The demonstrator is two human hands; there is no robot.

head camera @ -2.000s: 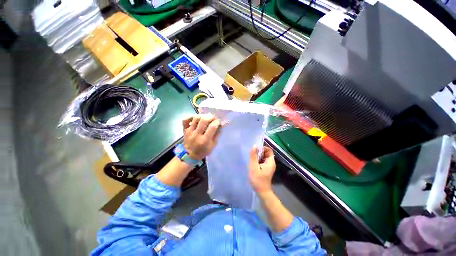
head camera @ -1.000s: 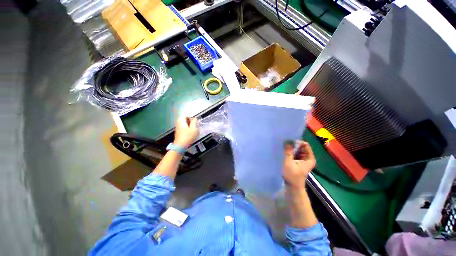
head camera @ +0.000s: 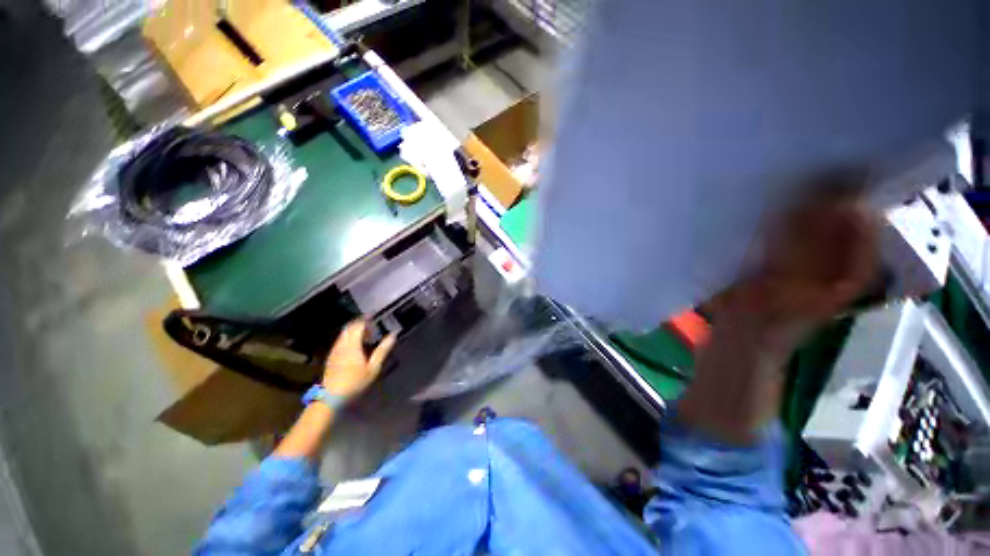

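A large flat grey-white side cover panel [head camera: 651, 141] is raised close to the camera at the upper right and hides much of the unit behind it. My right hand [head camera: 803, 255], blurred, grips the panel near its lower right part. A clear plastic bag [head camera: 489, 353] hangs in the air below the panel's left corner, between my two hands. My left hand [head camera: 353, 364] is at the front edge of the side table, fingers apart, not touching the bag.
The green side table [head camera: 315, 239] bears a bagged cable [head camera: 195, 190], a yellow tape roll [head camera: 404, 184] and a blue screw bin [head camera: 372, 109]. A cardboard box [head camera: 494, 168] is behind. A red support block [head camera: 688, 326] shows below the panel. Circuit boards [head camera: 923, 418] and pink cloth [head camera: 868, 538] are lower right.
The panel has moved up and right, close to the camera, with my right hand. My left hand has let go of the plastic and moved down and left. The plastic has come off the panel's left side.
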